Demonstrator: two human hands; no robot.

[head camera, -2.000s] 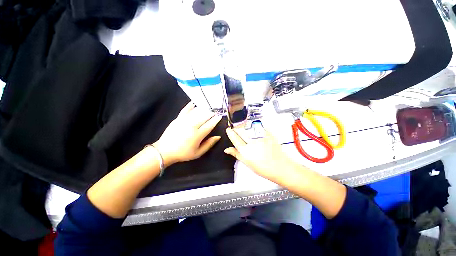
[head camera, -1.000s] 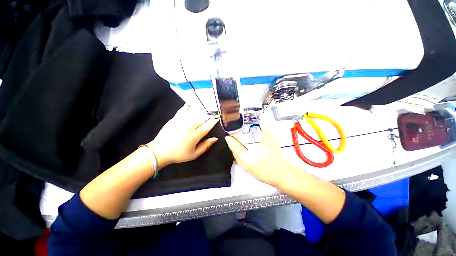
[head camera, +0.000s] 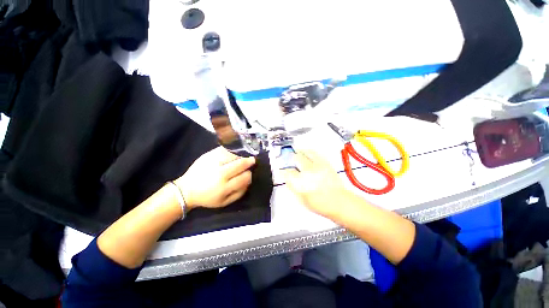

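Observation:
The black garment piece [head camera: 162,138] lies on the table left of the needle area, its right edge at the presser foot [head camera: 257,143]. My left hand [head camera: 218,178] rests on the cloth with curled fingers, thumb and forefinger together at the cloth just below the presser foot. My right hand [head camera: 313,183] lies on the white bed right of the cloth edge, fingertips near the metal parts; whether it touches cloth is unclear. The white sewing machine [head camera: 337,36] stands above both hands.
Scissors with red and yellow handles [head camera: 385,153] lie right of my right hand. A dark red object [head camera: 507,142] sits at the right table end. Black cloth is heaped at the left [head camera: 36,108]. A blue crate [head camera: 478,227] is below the ruler-marked table edge [head camera: 241,248].
The view has shifted, moving the machine head leftward in the picture. My left fingers have curled in and moved slightly down from the needle. My right fingertips are farther from the cloth edge.

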